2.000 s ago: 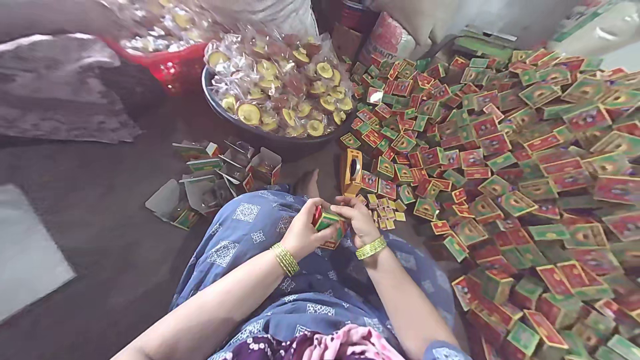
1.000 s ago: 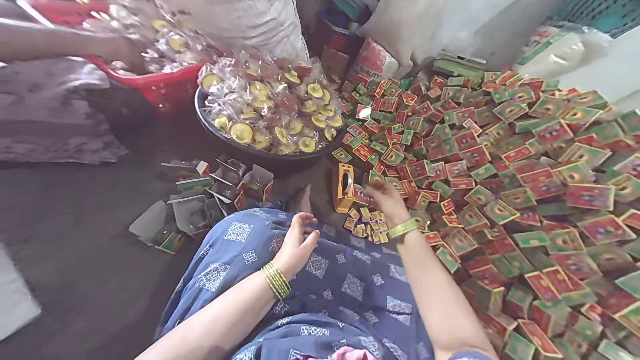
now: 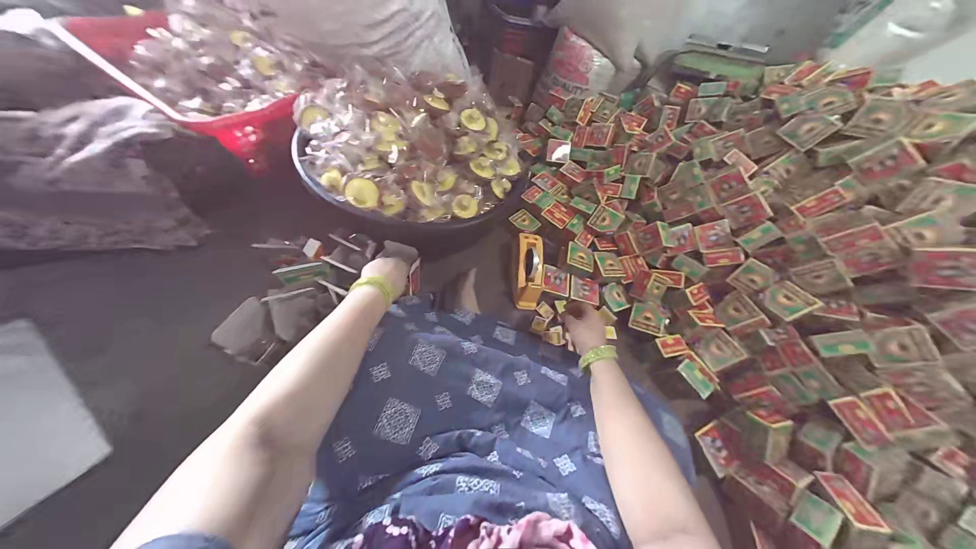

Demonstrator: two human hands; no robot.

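Note:
My left hand (image 3: 387, 273) reaches to the right end of a group of open, unfolded small cardboard boxes (image 3: 293, 309) on the floor; its fingers are at a grey box flap, and whether they grip it is hard to tell. My right hand (image 3: 583, 326) is at a small pile of little yellow packets (image 3: 550, 324), fingertips down among them and partly hidden. An upright yellow box with an oval window (image 3: 529, 271) stands just behind that pile. Many red and green printed cardboard boxes (image 3: 717, 236) lie heaped on the right.
A dark round tub (image 3: 358, 217) holds plastic-wrapped items with yellow round parts. Behind it on the left stands a red basket (image 3: 259, 126) of wrapped items. A printed sack (image 3: 573, 65) and a large white sack (image 3: 366, 34) are at the back. A pale sheet (image 3: 46, 419) lies at far left.
My hands held a red and green box together two seconds ago, then were apart. My left hand has since moved forward and left to the open boxes. Another person's arm at the red basket is gone from view.

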